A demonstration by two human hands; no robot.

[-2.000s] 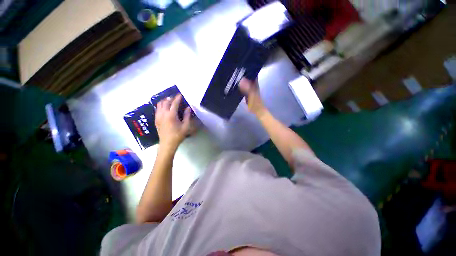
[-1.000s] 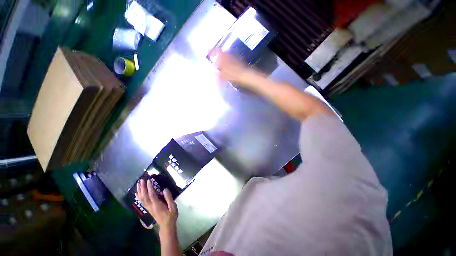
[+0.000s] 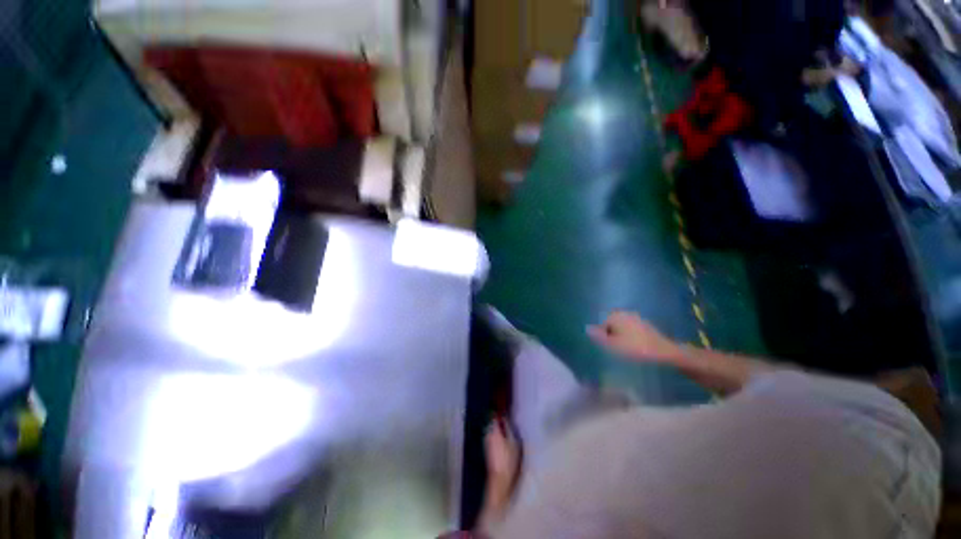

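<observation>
Two dark boxes, one with a bright white top (image 3: 219,253) and one plain dark (image 3: 293,261), lie at the far end of the shiny metal-topped table (image 3: 364,363). A blurred dark shape (image 3: 237,521) shows at the table's near end, cut by the frame edge. My right hand (image 3: 630,337) is over the green floor, right of the table, with its fingers curled; no held thing shows. My left hand (image 3: 501,455) is low beside the table's right edge, blurred, near something dark and red. Its grip is unclear.
A pale frame with red material (image 3: 269,90) stands beyond the table. A white piece (image 3: 437,248) lies at the table's right corner. Brown cartons (image 3: 511,105) stand beyond it. Yellow-black tape (image 3: 690,268) crosses the floor, with dark objects at right.
The view has swung to the right. My right hand has left the dark box at the table's far end, and my left hand has left the black boxes at the near end.
</observation>
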